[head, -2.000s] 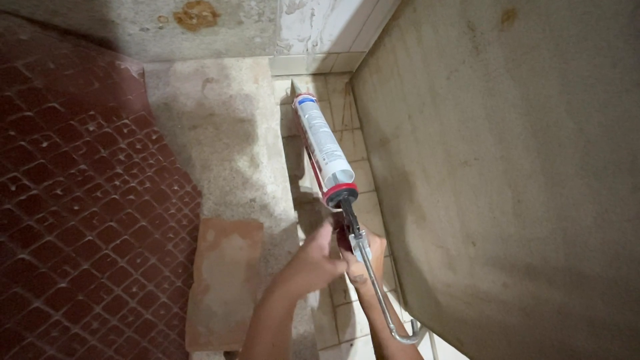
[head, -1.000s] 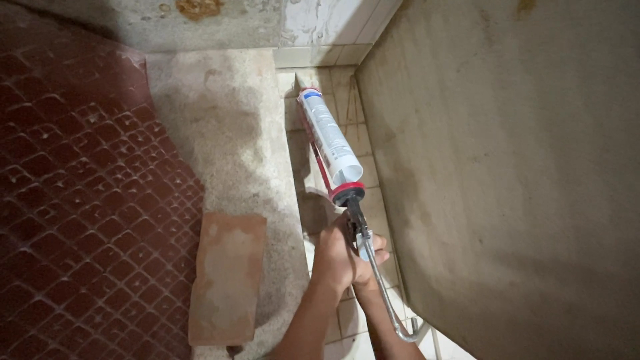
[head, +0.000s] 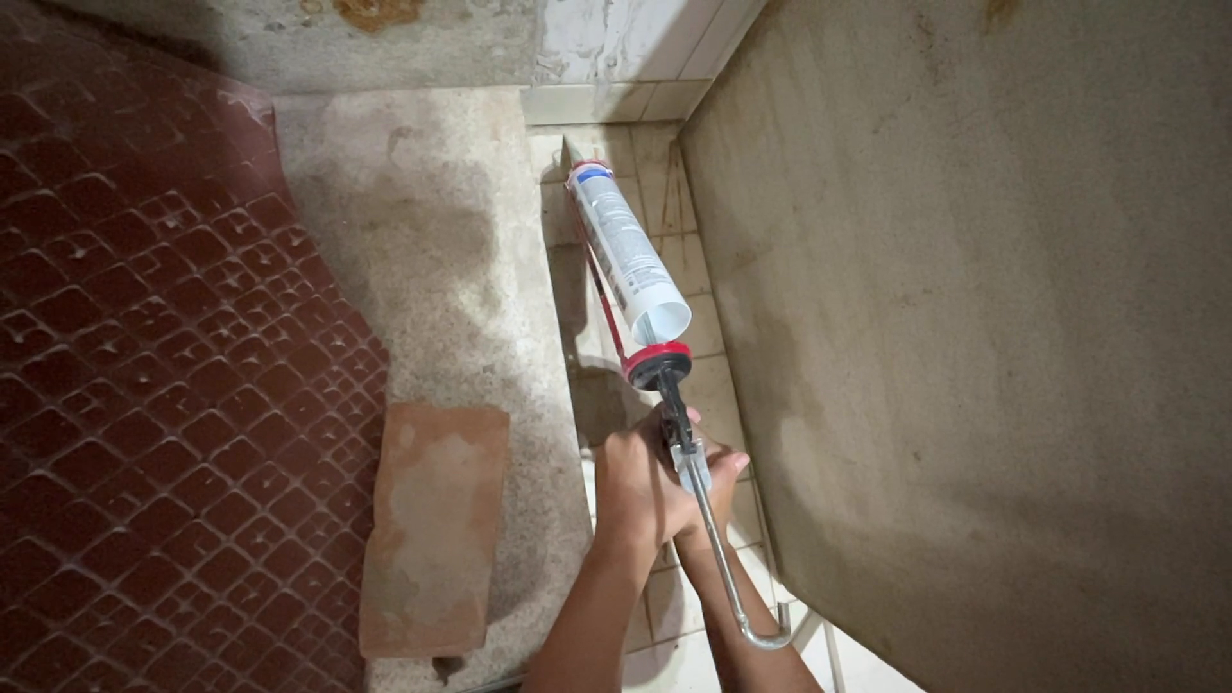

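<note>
A red caulking gun with a white sealant cartridge in its frame points away from me toward the far tiled corner. The cartridge bears writing and a blue band, and its back end stands off the gun's red and black rear collar. Both hands are wrapped around the grip below that collar: my left hand on the left, my right hand on the right, partly behind the gun. The metal rod runs back over my right forearm and ends in a hook. The fingers around the trigger are mostly hidden.
A flat terracotta brick lies on the rough concrete ledge at left, beside a red quilted-pattern surface. Pale floor tiles fill the narrow gap up to a large stained grey panel. A white tiled wall closes the far end.
One second ago the cartridge's back end sat close against the gun's rear collar; now a gap shows between them. Both hands stay around the grip.
</note>
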